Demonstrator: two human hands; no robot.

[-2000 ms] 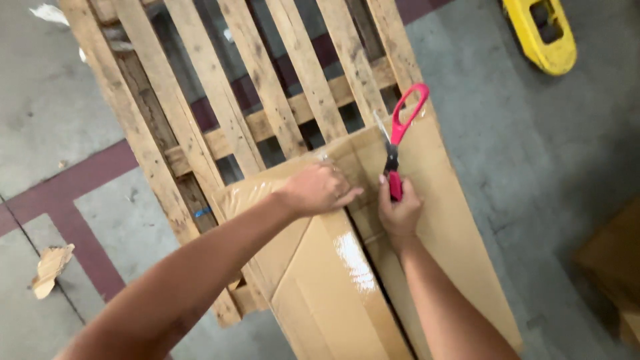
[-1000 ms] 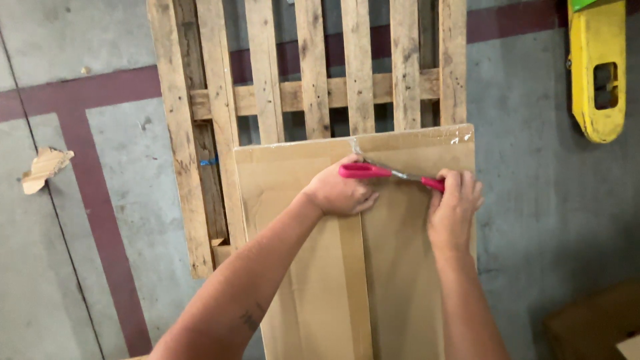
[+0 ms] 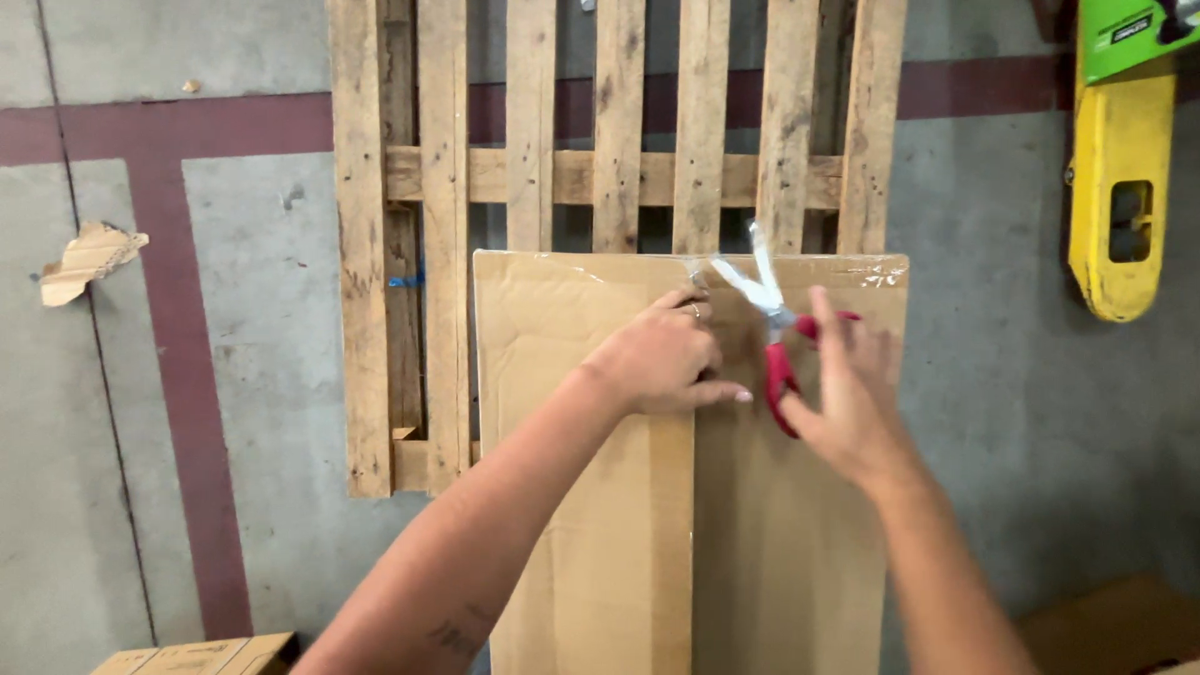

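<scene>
A long cardboard box (image 3: 600,525) lies partly over a wooden pallet (image 3: 614,178), with a seam down its middle and clear tape along its far edge. My left hand (image 3: 661,356) rests on the box beside the seam near that edge, its fingertips at a bit of clear tape (image 3: 696,272). In my right hand (image 3: 848,403) is a pair of scissors (image 3: 773,319) with red handles; its blades are spread and point toward the far edge, just right of the tape. Whether my left fingers pinch the tape, I cannot tell.
Yellow equipment (image 3: 1116,187) with a green part stands at the upper right. Torn cardboard (image 3: 92,262) lies on the floor at left. Other cardboard boxes show at the lower left (image 3: 216,656) and lower right (image 3: 1116,628).
The scissors have turned in my right hand: their blades are now spread and point away, where a second ago they lay across the box. My left hand stays near the seam.
</scene>
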